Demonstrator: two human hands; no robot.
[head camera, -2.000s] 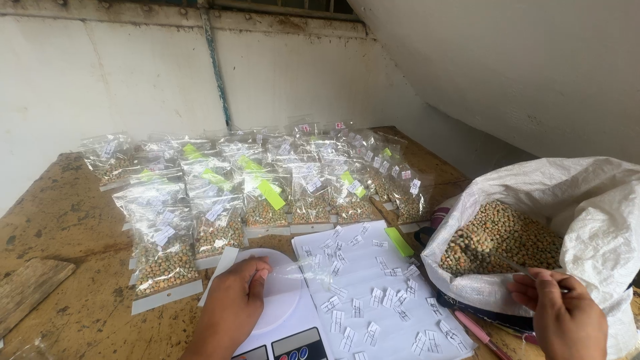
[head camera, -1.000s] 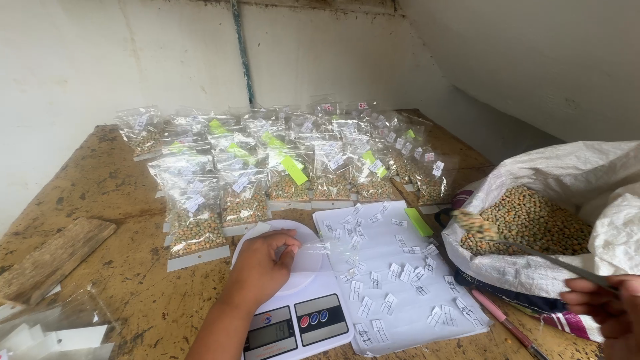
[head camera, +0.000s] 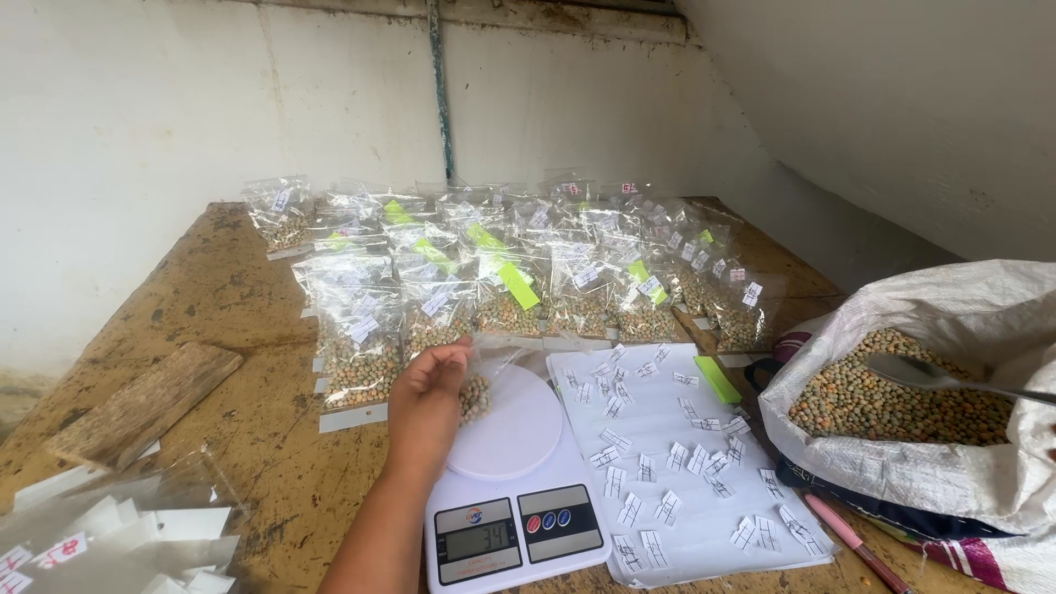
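My left hand (head camera: 431, 396) pinches the top of a clear plastic bag over the round plate of a white digital kitchen scale (head camera: 520, 433). Dried peas (head camera: 473, 399) lie at the bottom of that bag, which is partly hidden by my fingers. My right hand is out of the frame. A metal spoon (head camera: 924, 373) reaches in from the right edge, its bowl over the dried peas (head camera: 899, 412) inside an open white woven sack (head camera: 825, 445). The scale's display (head camera: 478, 540) is lit with digits.
Rows of filled clear bags (head camera: 359, 363) with paper tags stand behind the scale. Small handwritten paper labels (head camera: 646, 469) lie scattered on white sheets (head camera: 701, 528). A pink pen (head camera: 854, 540) is beside the sack, a wood piece (head camera: 144, 404) at left, flat plastic bags (head camera: 124, 536) at front left.
Dried peas now show in the bag at my left hand. My right hand, seen earlier holding the spoon, has left the view. The spoon's bowl, loaded with peas a second ago, now appears mostly bare.
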